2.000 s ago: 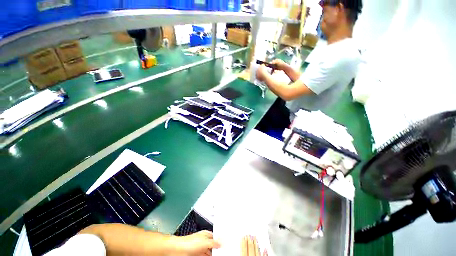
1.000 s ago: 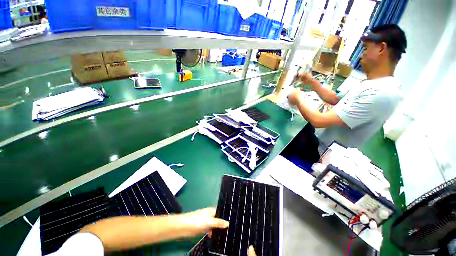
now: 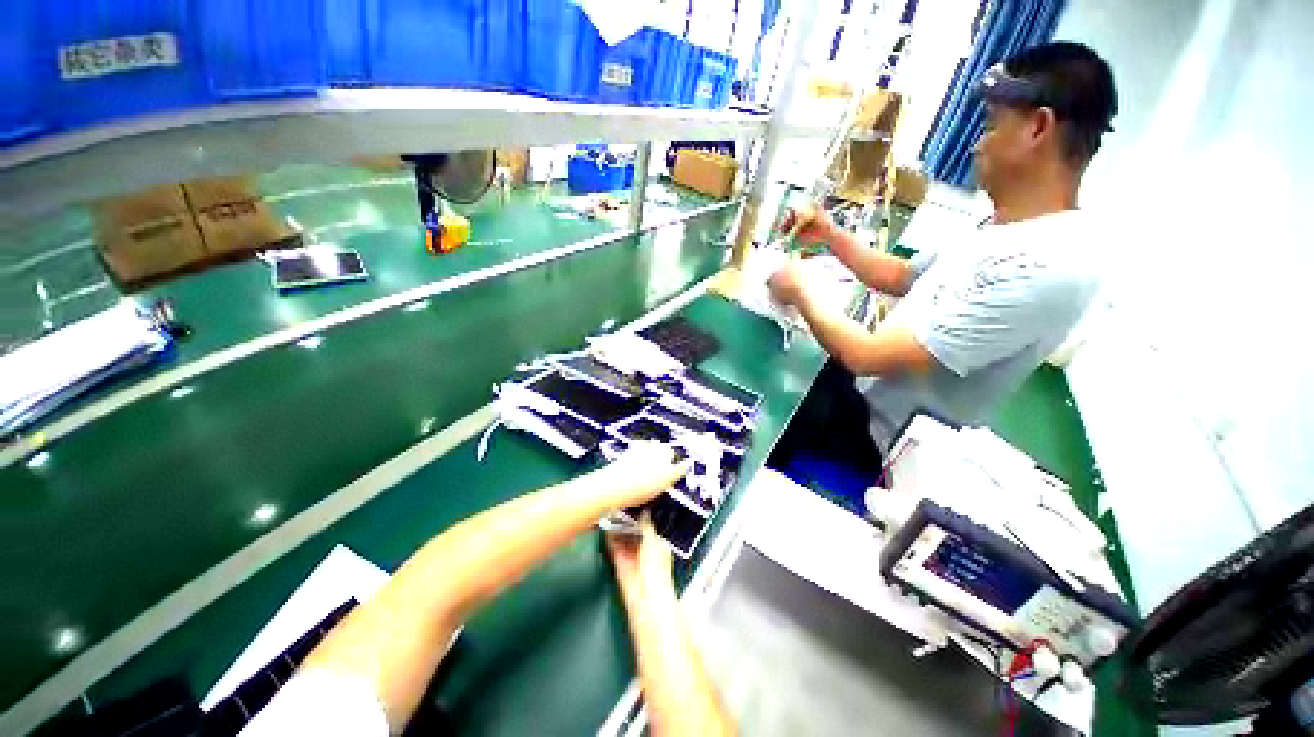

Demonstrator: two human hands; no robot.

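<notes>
Small framed solar panels [image 3: 675, 521] lie in an overlapping pile on the green bench, with white cords across them. My left hand [image 3: 651, 467] reaches over the near part of the pile, among white cords; its fingertips are blurred and its grip is unclear. My right hand [image 3: 630, 539] is just below it, at the near left edge of a panel, with the fingers closed at that edge. The hands partly hide this panel.
The light box [image 3: 807, 655] is at the lower right, with a bench meter [image 3: 994, 576] at its far end. More panels [image 3: 288, 648] lie at the lower left. A coworker [image 3: 994, 288] stands beyond. A fan [image 3: 1239, 634] is at right; the conveyor [image 3: 288, 432] runs at left.
The panel held over the light box has been carried forward and left to the pile. Both hands are now there. The view has shifted; the light box top shows grey, no longer glaring white.
</notes>
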